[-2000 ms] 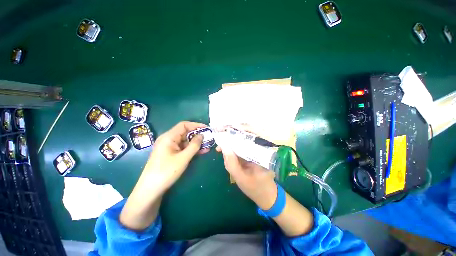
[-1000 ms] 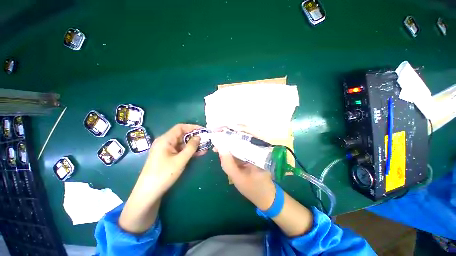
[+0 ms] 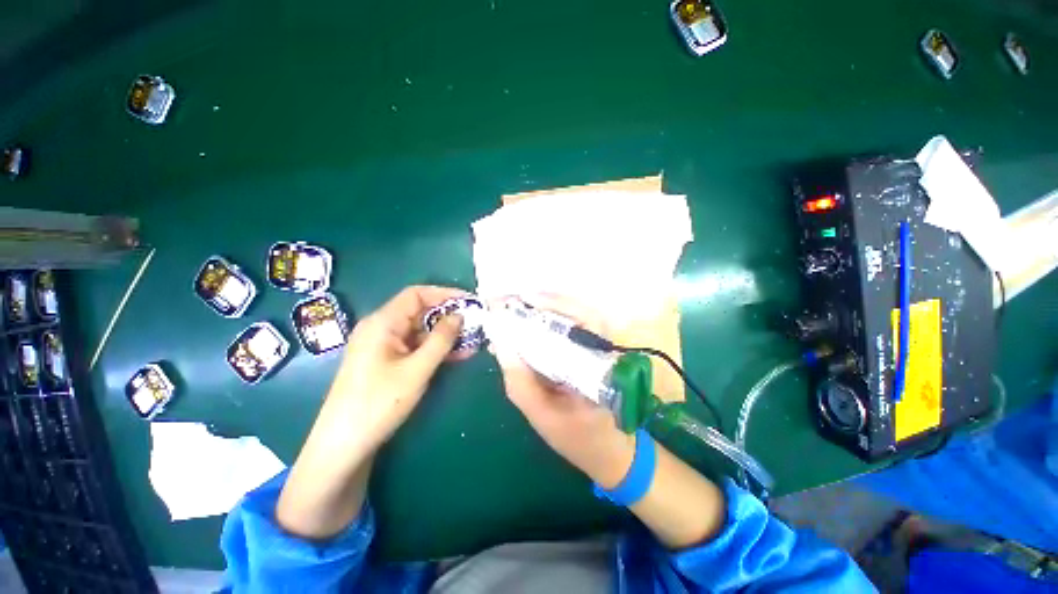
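My left hand (image 3: 395,360) holds a small silver-rimmed watch case (image 3: 461,325) between thumb and fingers, at the centre of the view. My right hand (image 3: 557,400) holds a clear-white dispensing syringe (image 3: 555,348) like a pen, its front end at the right side of the case. The needle tip is too small to make out. A green cap (image 3: 633,392) sits on the syringe's rear end, with a clear hose (image 3: 708,436) running from it. A thin black cord lies along the syringe. White paper (image 3: 580,250) on tan cardboard (image 3: 632,186) lies behind my right hand.
Several watch cases (image 3: 225,287) lie at the left, others along the far side. A black tray (image 3: 81,487), metal rail (image 3: 70,237), thin stick (image 3: 121,308) and torn paper (image 3: 209,470) are at the left. A black dispenser (image 3: 864,313) with a blue pen (image 3: 903,313) stands at the right.
The cases on the far side have shifted left across the view. The syringe has turned a little in my right hand, its green cap lower and further left. My left hand keeps hold of the case.
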